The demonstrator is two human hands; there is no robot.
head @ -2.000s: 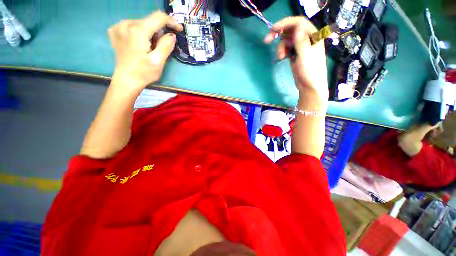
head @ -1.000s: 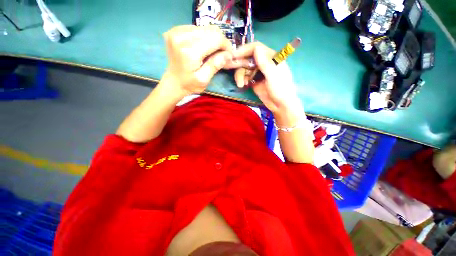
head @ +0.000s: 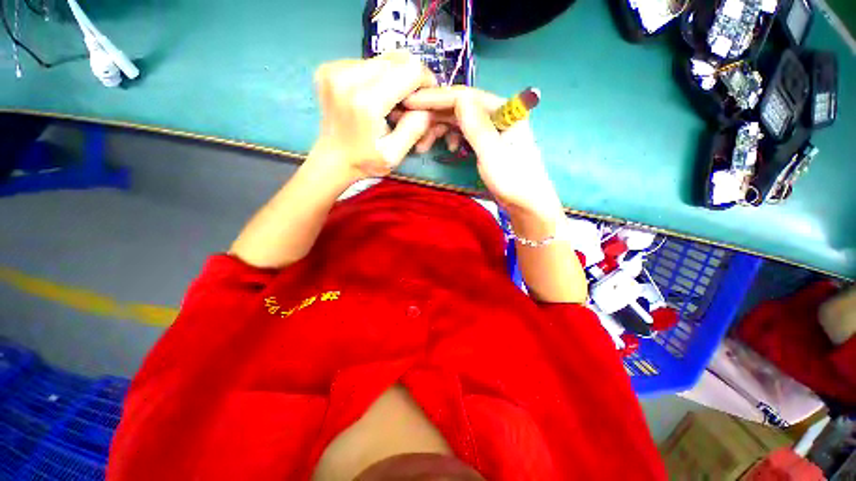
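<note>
A circuit board [head: 427, 49] in a black shell lies on the green mat in front of me, with thin coloured wires [head: 460, 58] running down over it. My left hand [head: 371, 113] is at its near edge with fingers curled. My right hand [head: 493, 150] meets it there, fingertips touching or almost touching. My right hand holds a hand tool [head: 514, 110] with a yellow wrapped grip, its end sticking out up and right. The fingertips hide the tool's working end, the lower part of the shell and whatever my left fingers pinch.
Several black shells with boards [head: 737, 160] are heaped at the right. A white cable end [head: 105, 61] lies at the left. A black rounded part [head: 521, 11] is beyond the board. A blue crate [head: 699, 315] with white-and-red parts stands below the bench edge. Another person's red sleeve [head: 798, 329] shows at right.
My hands came together over the board's near edge from being apart. My right hand brought the wires over from the right. In the last second the tool tilted slightly lower.
</note>
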